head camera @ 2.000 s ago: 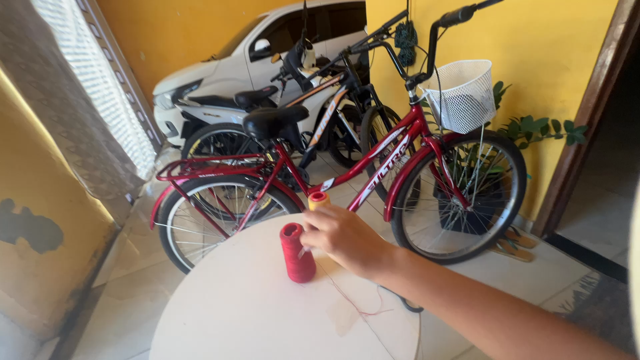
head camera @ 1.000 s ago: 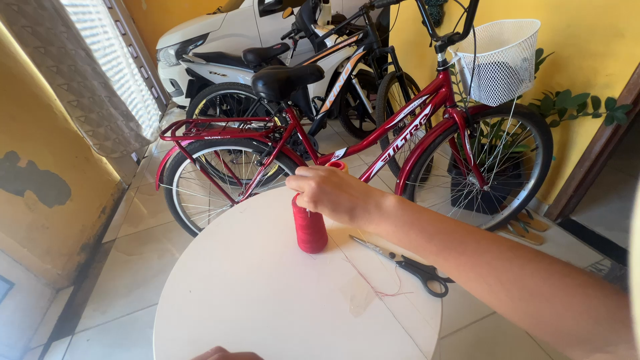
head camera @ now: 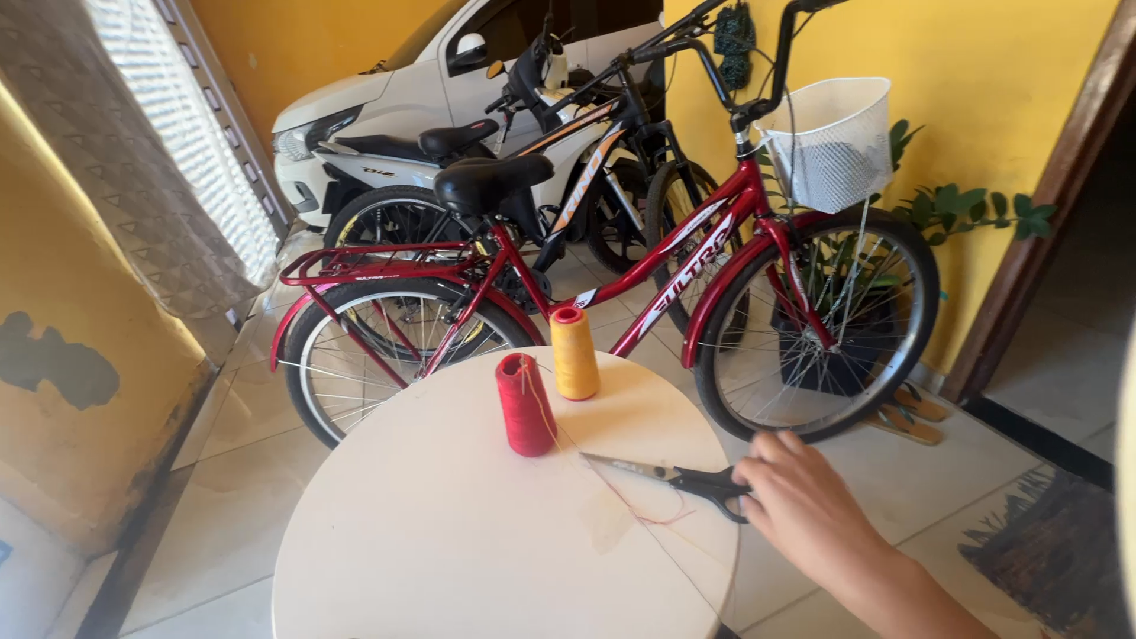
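A red cone of thread (head camera: pixel 527 410) and a yellow cone of thread (head camera: pixel 575 357) stand upright near the far edge of a round white table (head camera: pixel 426 532). Loose yellow thread hangs over the red cone. Scissors with black handles (head camera: pixel 701 482) lie nearly closed at the table's right side, blades pointing toward the red cone. My right hand (head camera: pixel 790 488) has its fingers at the scissors' handle loops; whether they grip it is unclear. Beneath the blades, thin loose threads (head camera: pixel 657 517) cross the tabletop. My left hand is out of view.
A red bicycle (head camera: pixel 612 284) with a white basket (head camera: pixel 830 146) stands just beyond the table. Behind it are another bicycle, a white motorcycle and a white car (head camera: pixel 399 98). A potted plant (head camera: pixel 834 337), sandals (head camera: pixel 910 415) and a dark mat (head camera: pixel 1056 546) are at the right.
My right hand has left the red cone and moved right to the scissors' handles. The yellow cone, mostly hidden before, shows fully. A bit of my left hand at the bottom edge has gone from view.
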